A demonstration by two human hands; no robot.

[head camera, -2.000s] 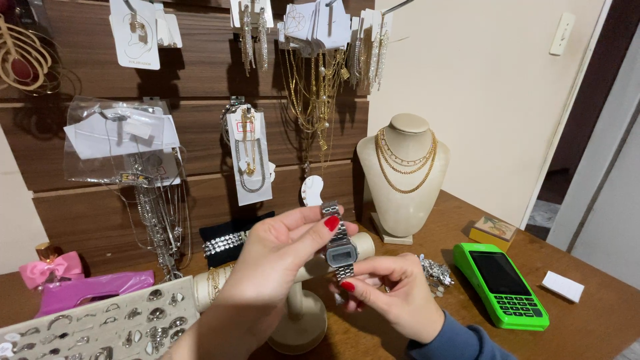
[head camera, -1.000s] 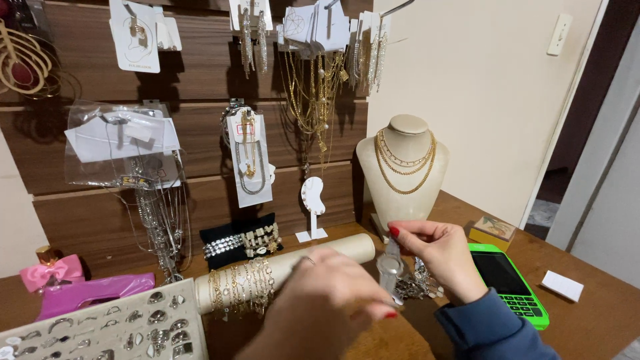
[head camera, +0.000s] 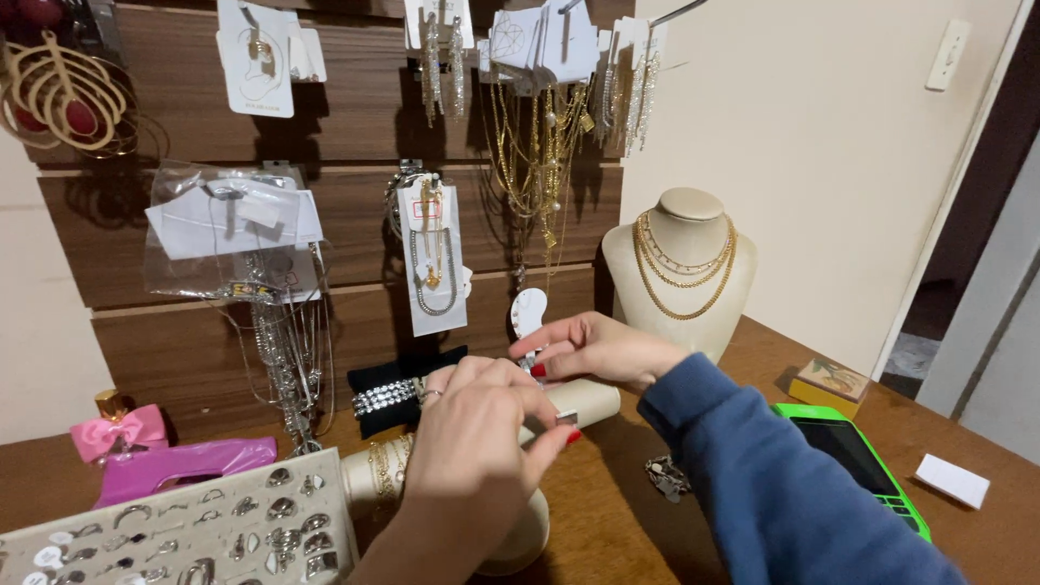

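Note:
Over the cream bracelet display roll point(head camera: 597, 400), my left hand point(head camera: 487, 414) pinches a small silver metal piece point(head camera: 566, 418) between thumb and fingers; it looks like part of the silver wristwatch. Just beyond, my right hand point(head camera: 597, 349) grips another silver part point(head camera: 531, 357) at its fingertips. The watch face is hidden, so how the two parts join cannot be told. Gold bracelets point(head camera: 390, 467) circle the roll's left end. Behind my left hand, rhinestone bracelets point(head camera: 384, 398) lie on a black cushion point(head camera: 366, 380). A silver jewellery pile point(head camera: 668, 478) rests under my right forearm.
A ring tray point(head camera: 345, 508) fills the lower left, beside a pink bow point(head camera: 118, 433) and purple plastic item point(head camera: 187, 463). A necklace bust point(head camera: 691, 325), green card terminal point(head camera: 845, 455), small box point(head camera: 829, 388) and white cards point(head camera: 952, 481) stand right. Necklaces point(head camera: 435, 268) hang on the slatted wall.
Both hands have come together over the display roll; my right hand has moved left from beside the bust. The watch, plainly visible between my hands two seconds ago, is now mostly hidden.

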